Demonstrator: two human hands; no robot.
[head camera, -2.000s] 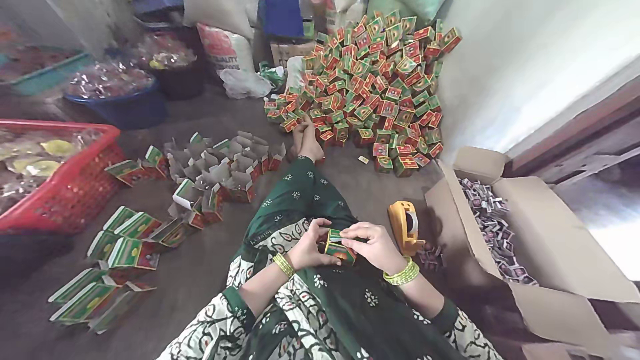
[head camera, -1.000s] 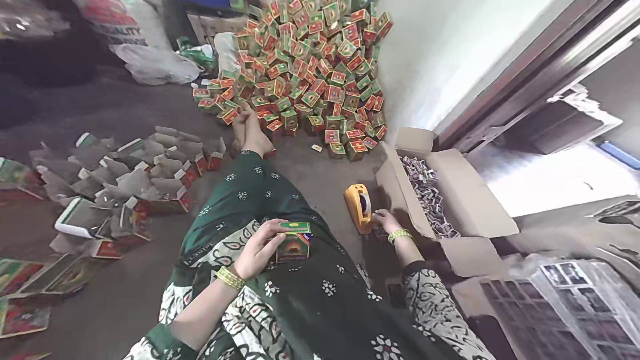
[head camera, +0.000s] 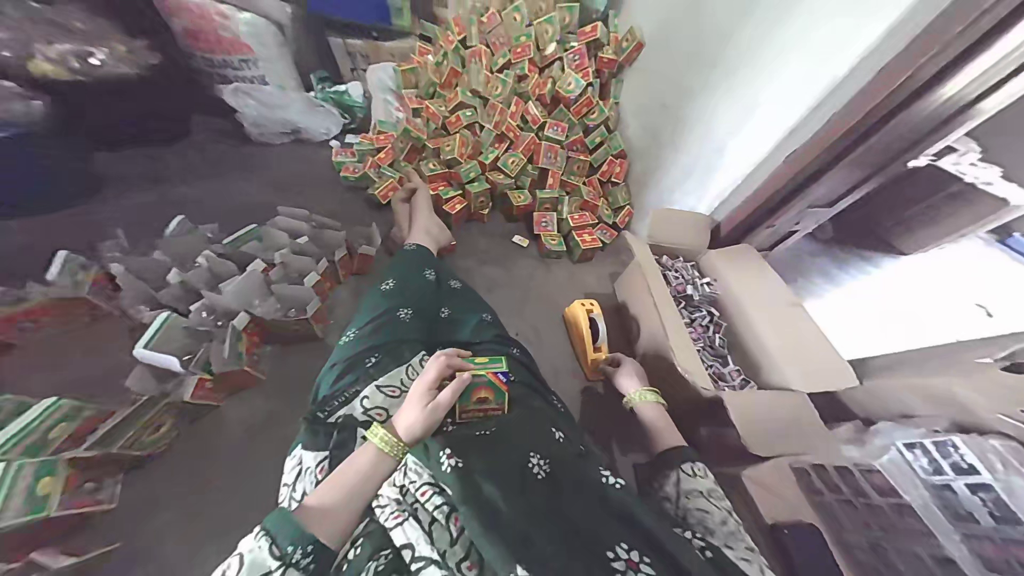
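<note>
A small green and red printed carton (head camera: 483, 398) rests on my lap, upright, its green top flap under the fingers of my left hand (head camera: 432, 396). My left hand holds it from the left side. Beside my right leg a yellow tape dispenser (head camera: 586, 336) with a roll of tape stands on the floor. My right hand (head camera: 624, 374) is at its near end, fingertips drawn together at the cutting edge; whether tape is between them is too small to tell.
A heap of closed cartons (head camera: 512, 120) lies beyond my feet against the wall. Open cartons (head camera: 248, 280) stand at the left, flattened ones (head camera: 64, 464) nearer. At the right are a cardboard box (head camera: 768, 320) of small packets and plastic-wrapped printed items (head camera: 920, 496).
My right hand has left the carton and moved right to the tape dispenser. My left hand still holds the carton on my lap. The view has swung right.
</note>
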